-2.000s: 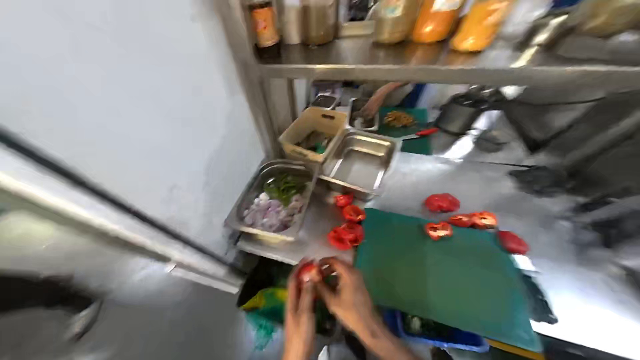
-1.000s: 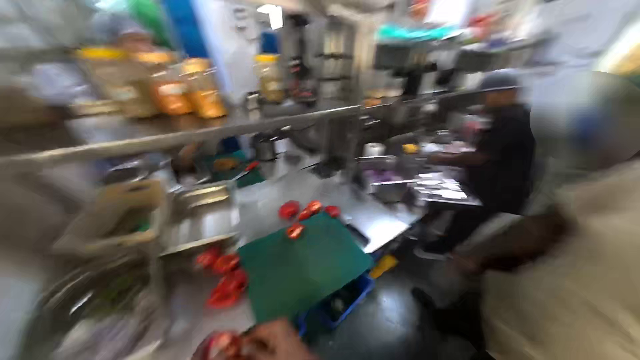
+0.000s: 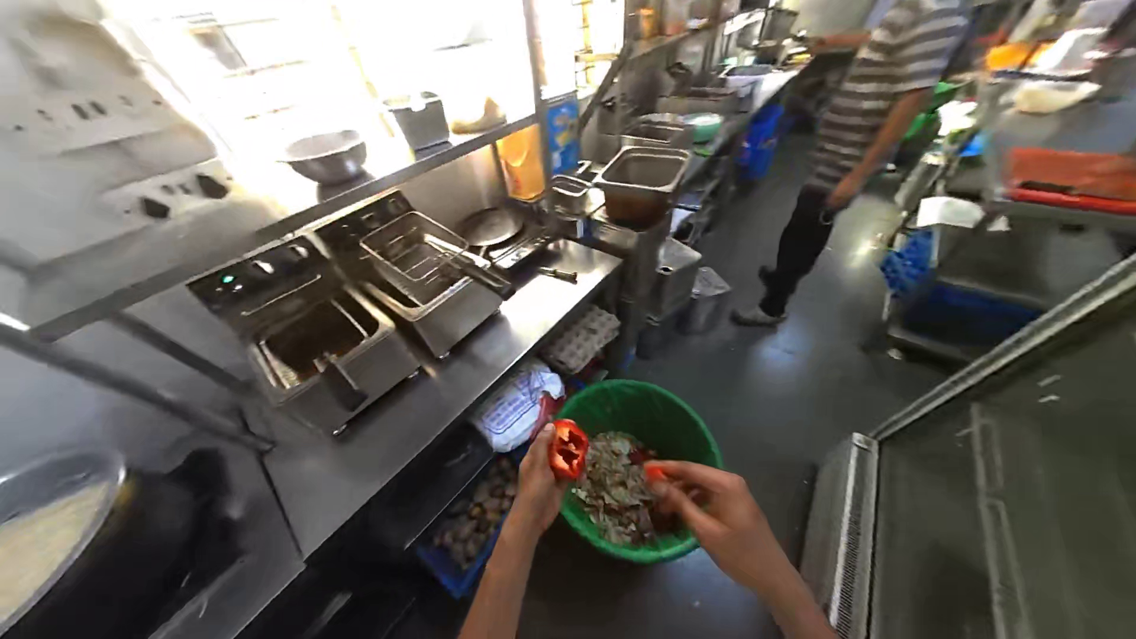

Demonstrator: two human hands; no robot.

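Observation:
A red bell pepper (image 3: 569,450), cut so that its hollow inside shows, is held by my left hand (image 3: 538,484) over the left part of a green plastic bin (image 3: 641,552). My right hand (image 3: 710,510) pinches a small red pepper piece (image 3: 655,473) between thumb and fingers above the bin's right side. Peelings and scraps (image 3: 614,486) lie inside the bin. The two hands are apart, and the lower fingers of each are partly hidden.
On the left, a steel counter (image 3: 373,453) carries two deep fryers (image 3: 328,346) with baskets. A blue crate (image 3: 457,568) of round produce stands below. A large pot (image 3: 62,532) is at lower left. A person in a striped shirt (image 3: 874,98) stands in the aisle. A glass-topped unit (image 3: 1021,497) is at right.
The view has swung from the green cutting board and cut red peppers to the fryers and bin. My hands, together on a red pepper two seconds ago, are now apart over the bin.

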